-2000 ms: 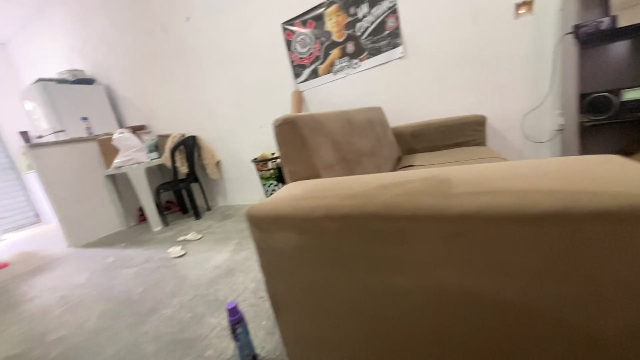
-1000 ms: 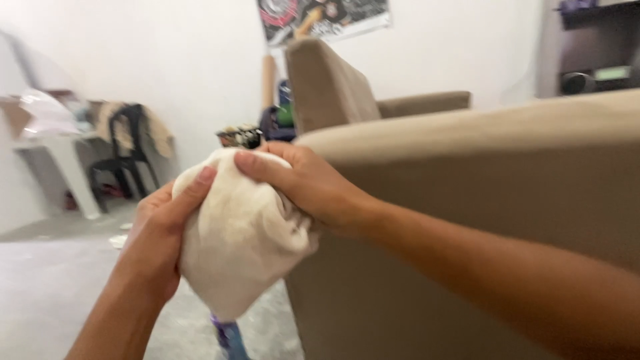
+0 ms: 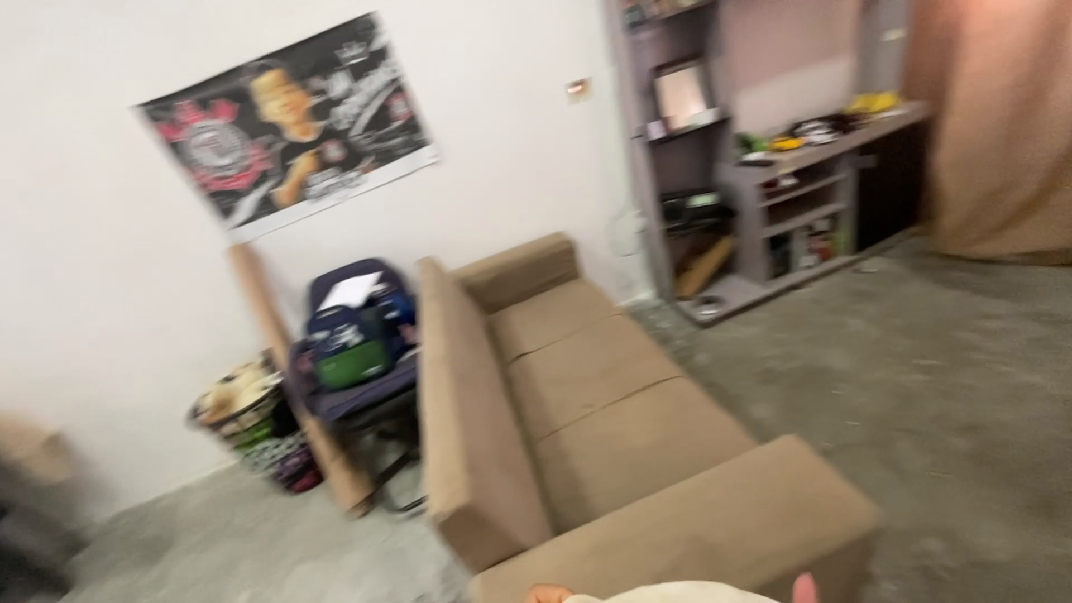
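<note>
At the bottom edge of the view, only the top of a cream cloth (image 3: 670, 593) shows. A bit of my left hand (image 3: 549, 594) touches its left end. On the right, one fingertip of my right hand (image 3: 804, 588) stands up beside the cloth. The rest of both hands is below the frame. Just beyond them is the near arm of a brown fabric sofa (image 3: 695, 519), whose seat runs back toward the wall.
Left of the sofa are an office chair (image 3: 352, 404) bearing a blue and green backpack (image 3: 356, 356), a leaning cardboard tube (image 3: 322, 444) and a full patterned basket (image 3: 260, 435). A shelf unit (image 3: 745, 289) and brown curtain (image 3: 997, 167) stand at the right.
The view has swung a lot. Two seconds ago no hands showed; one second ago both hands held the cloth mid-view, and now cloth and hands barely show at the bottom edge.
</note>
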